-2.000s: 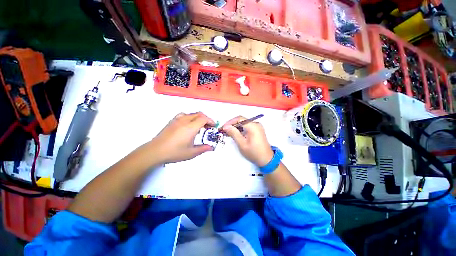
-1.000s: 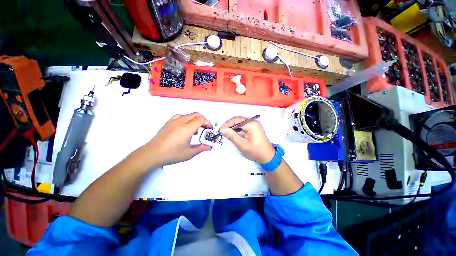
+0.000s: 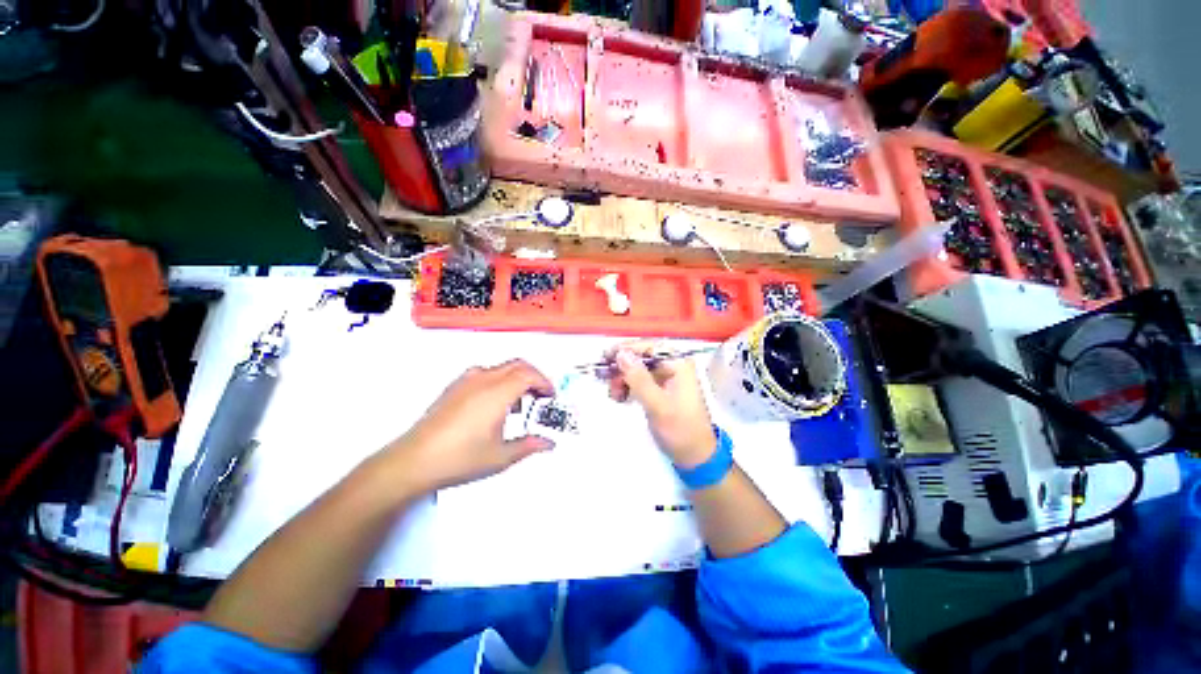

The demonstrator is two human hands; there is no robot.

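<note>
A small white rounded device housing (image 3: 548,417) with dark electronics inside sits on the white sheet. My left hand (image 3: 481,419) holds it at its left edge between thumb and fingers. My right hand (image 3: 663,395) holds slim dark tweezers (image 3: 678,354) just right of and above the housing. The tips point left, apart from the housing. A tiny greenish speck shows near the tips; I cannot tell whether they grip it.
A red parts tray (image 3: 645,300) lies behind my hands. A tape-wrapped round container (image 3: 780,367) stands right. A grey electric screwdriver (image 3: 228,441) and an orange multimeter (image 3: 108,336) are at left. A black part (image 3: 369,298) lies upper left.
My view has tilted up, showing more of the back of the bench. My right hand and the tweezers have moved away from the housing, up and to the right. My left hand still holds the housing.
</note>
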